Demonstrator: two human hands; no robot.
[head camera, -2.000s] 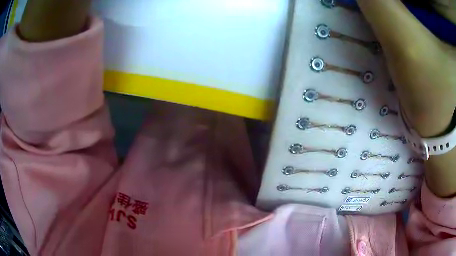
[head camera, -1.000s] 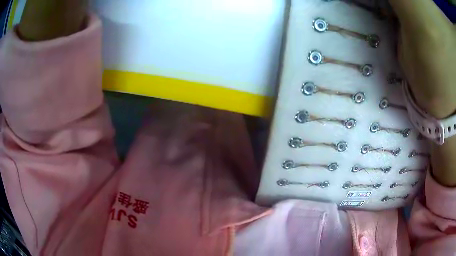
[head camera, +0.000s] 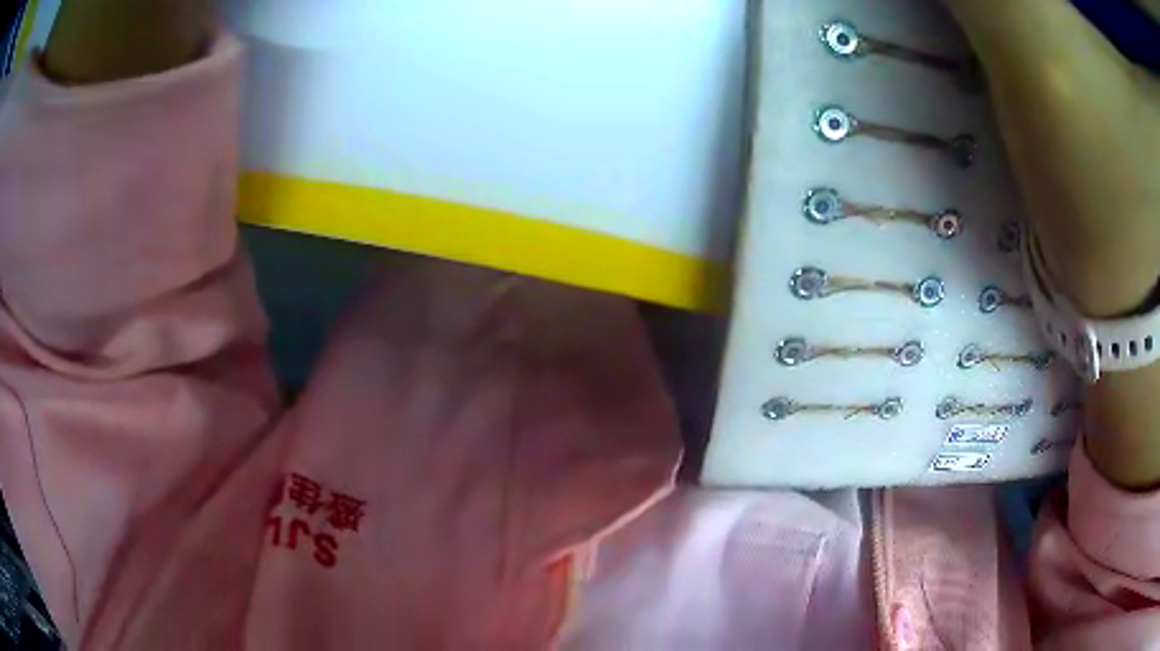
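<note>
A white foam board (head camera: 827, 452) lies at the right, its near edge close to my jacket front. It carries rows of wired round parts (head camera: 823, 205), pairs of silvery ring-like discs joined by thin copper-coloured strands. Two small blue-outlined labels (head camera: 977, 435) sit near its near edge. My right forearm, with a pale wristband, crosses over the board's right side and hides some parts. My right hand is cut off by the top edge. My left forearm shows at the top left; my left hand is outside the picture.
The white worktop (head camera: 496, 115) with a yellow tape edge (head camera: 483, 242) lies left of the board. My pink sleeves and jacket (head camera: 420, 420) with red lettering fill the lower part. A dark blue thing, unclear, shows at the top right corner.
The foam board has moved up and slightly right in the picture, away from my torso, after a small downward shift of its parts. My right wristband has shifted slightly. My left arm has barely moved.
</note>
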